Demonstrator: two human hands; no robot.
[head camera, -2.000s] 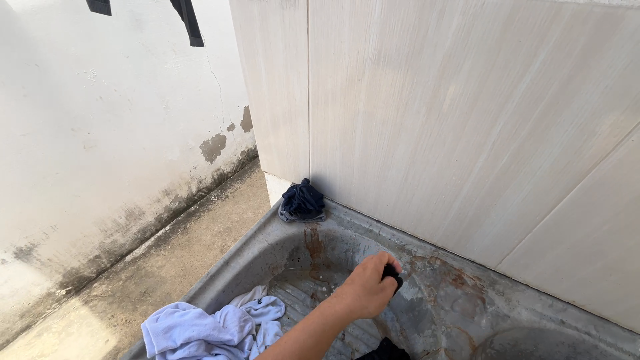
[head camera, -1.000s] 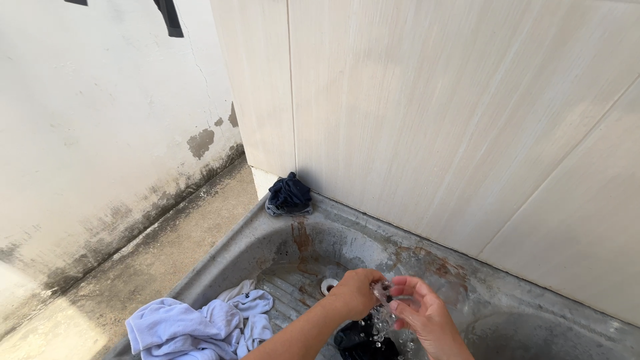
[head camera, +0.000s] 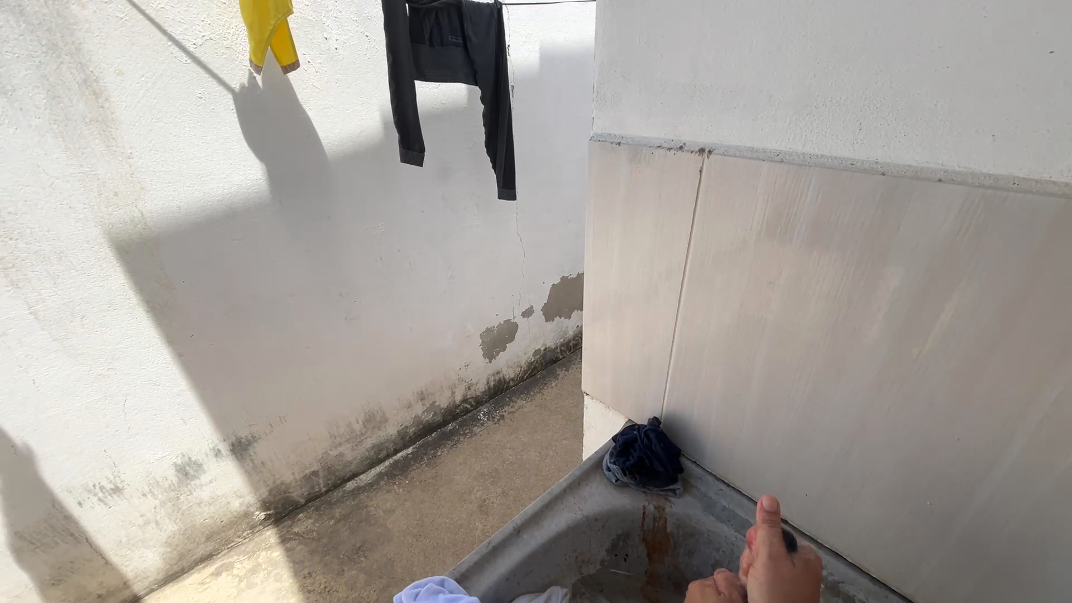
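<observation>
Low at the right, my right hand (head camera: 783, 565) is closed with its thumb up, and a bit of a small black item (head camera: 789, 540) shows behind the thumb. My left hand (head camera: 716, 588) is close against it, fingers curled and mostly cut off by the bottom edge; whether it grips anything is hidden. Both hands are over the grey stone-like wash basin (head camera: 536, 536). A bunched dark navy cloth (head camera: 645, 456) lies on the basin's back corner. White-lavender cloth (head camera: 435, 590) shows at the bottom edge.
Pale wall panels (head camera: 837, 335) rise directly behind the basin. To the left runs a concrete floor strip (head camera: 419, 486) beside a peeling white wall (head camera: 335, 293). A black long-sleeved garment (head camera: 494, 92) and a yellow garment (head camera: 270, 33) hang on a line above.
The view has swung up and left. The hands were apart with water dripping between them one second ago; now they are close together. Two seconds ago only one hand was visible, with a black item.
</observation>
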